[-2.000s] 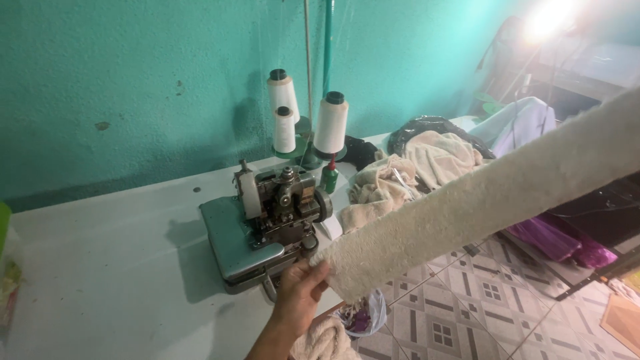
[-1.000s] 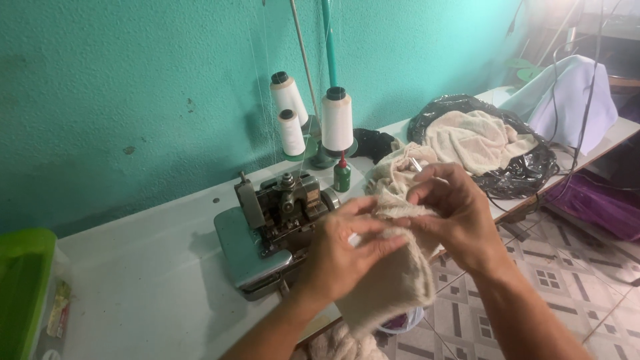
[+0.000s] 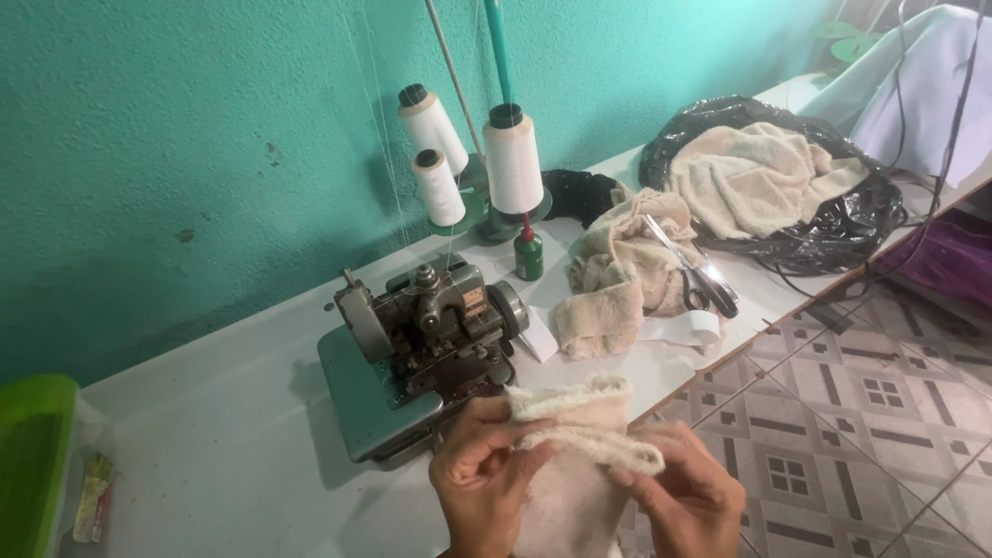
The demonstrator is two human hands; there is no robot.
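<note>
My left hand (image 3: 492, 473) and my right hand (image 3: 686, 484) pinch a strip of cream plush fabric (image 3: 577, 488) between them, in front of the table. Its upper part is folded, with two fuzzy edges lying one below the other. Just behind my left hand stands an overlock sewing machine (image 3: 426, 333), green and grey metal. Beyond my hands, scissors (image 3: 694, 271) with dark handles rest on a bunched beige cloth (image 3: 601, 310), and a white ribbon roll (image 3: 701, 328) lies beside it.
Thread cones (image 3: 514, 163) stand behind the machine, near a green oil bottle (image 3: 528, 252). A black plastic bag (image 3: 829, 225) holds more beige fabric. At left is a green-rimmed plastic container (image 3: 46, 457). The white table (image 3: 232, 418) meets a teal wall; tiled floor (image 3: 821, 403) shows at right.
The strip, stretched out toward the upper right two seconds ago, is now folded between both hands. My right hand has come into view, and both hands are lower in the view than one second ago.
</note>
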